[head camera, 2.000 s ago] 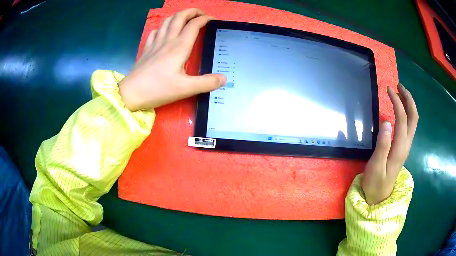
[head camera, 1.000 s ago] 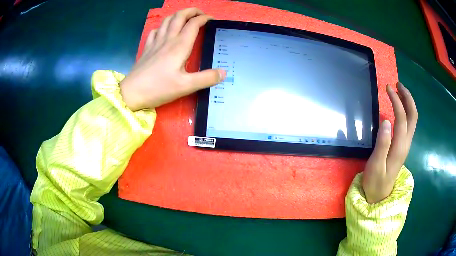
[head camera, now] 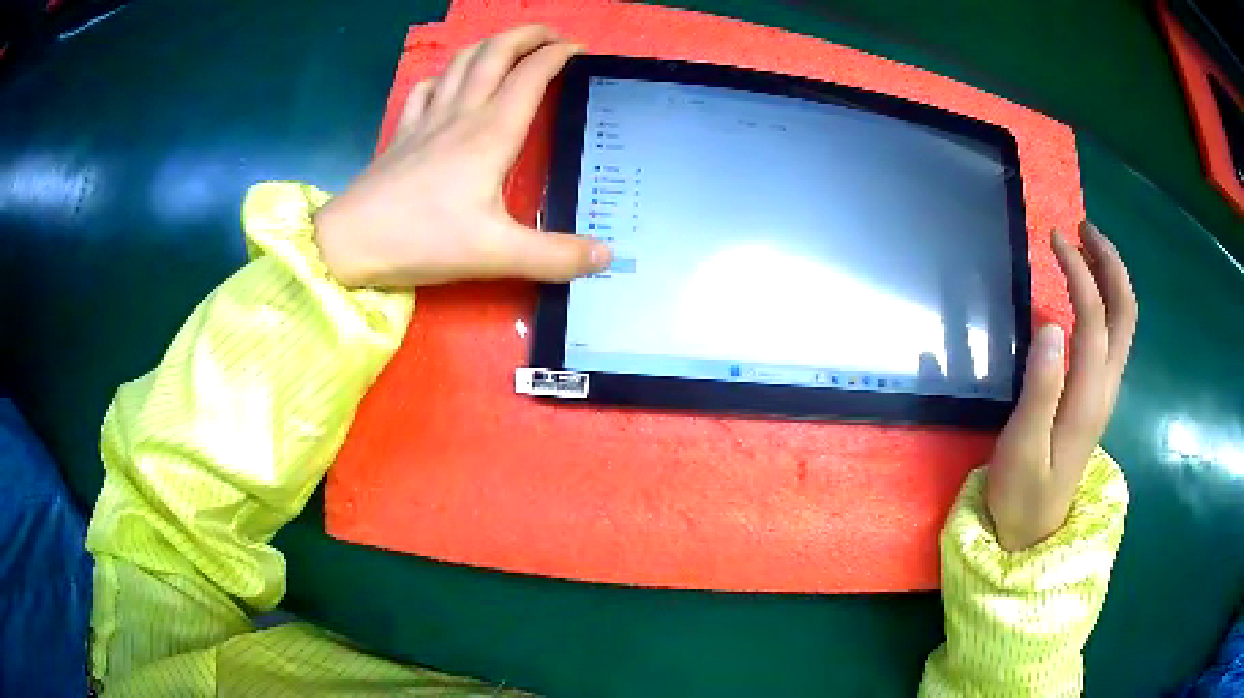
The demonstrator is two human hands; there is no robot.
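Note:
A black-bezelled tablet computer [head camera: 805,246] lies in a red foam tray [head camera: 655,505]. Its lit pale screen shows a file explorer window with a narrow list at left and a strong white glare. A white barcode label [head camera: 553,383] is at its lower left corner. My left hand [head camera: 450,191] is spread over the tray and the tablet's left edge, thumb tip on the left list, fingers at the top left corner. My right hand [head camera: 1061,389] rests with fingers apart at the tray's right side, thumb by the tablet's right edge. Neither hand grips anything.
The tray lies on a shiny dark green surface [head camera: 164,123]. Part of another red tray [head camera: 1201,102] with something dark in it is at the upper right edge. Blue cloth [head camera: 41,545] shows at the left edge. The sleeves are yellow.
My left thumb has moved down the list, and the highlighted row is lower. The right hand has hardly moved. The other tray at the upper right has shifted slightly to the right.

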